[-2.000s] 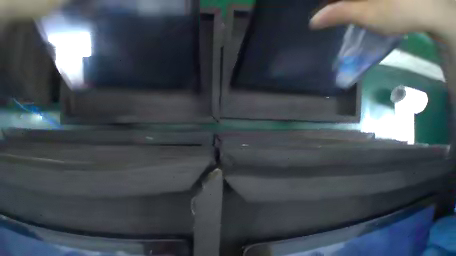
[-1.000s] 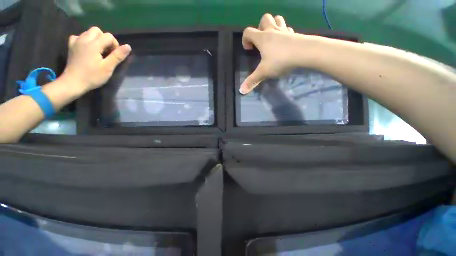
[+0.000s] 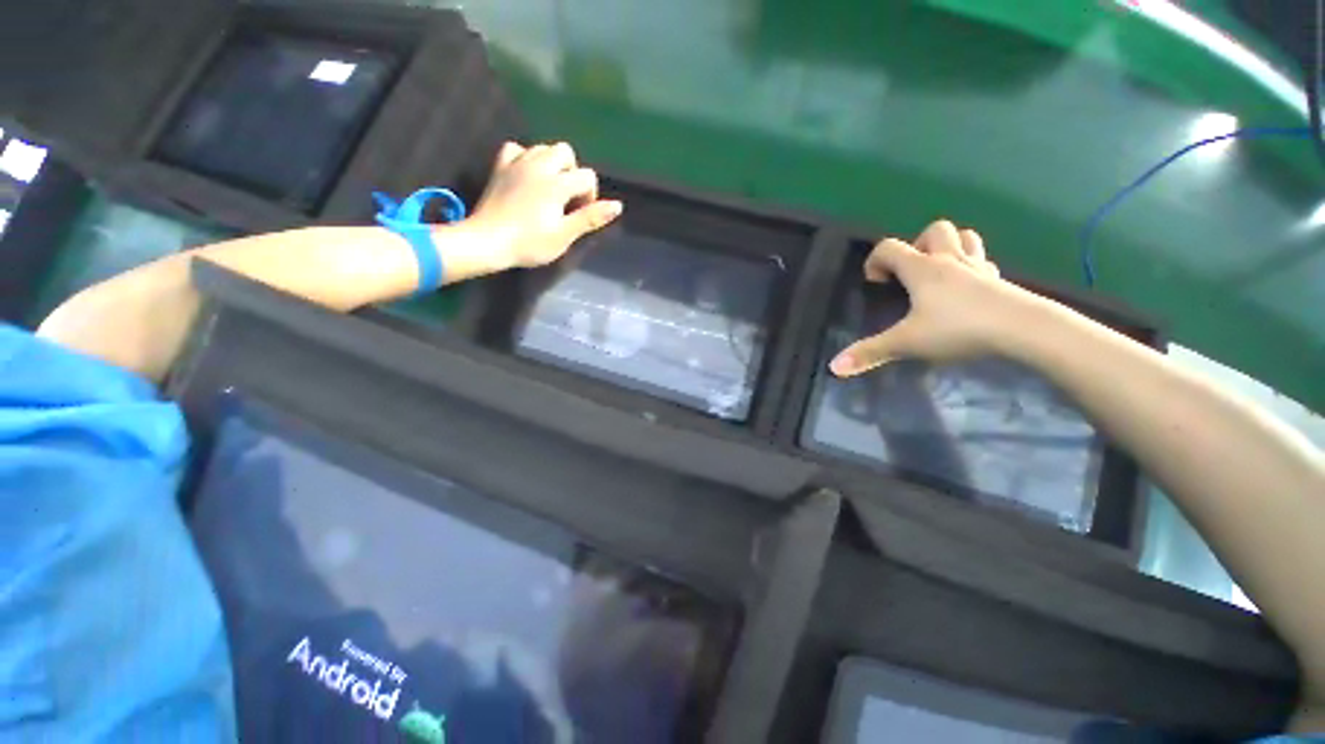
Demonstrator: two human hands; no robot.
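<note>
Two dark tablets lie side by side in the pockets of a black foam tray [image 3: 799,320]. My left hand [image 3: 545,208] is at the upper left corner of the left tablet [image 3: 639,313], fingers bent over the tray's edge; a blue strap is on its wrist. My right hand [image 3: 937,302] reaches over the right tablet [image 3: 974,436], with the thumb at its left side and the fingers curled at the upper edge. Whether either hand grips anything is hidden.
Nearest me, a foam tray [image 3: 792,560] holds a tablet showing "Android" [image 3: 436,581] and another tablet [image 3: 930,712]. A further tablet [image 3: 276,116] lies in foam at upper left. A blue cord [image 3: 1104,218] lies on the green bench.
The view has tilted and turned left, bringing in the upper-left tablet and the "Android" screen. Both tablets, earlier raised or tilted, now lie in the tray. The hands keep about the same places there.
</note>
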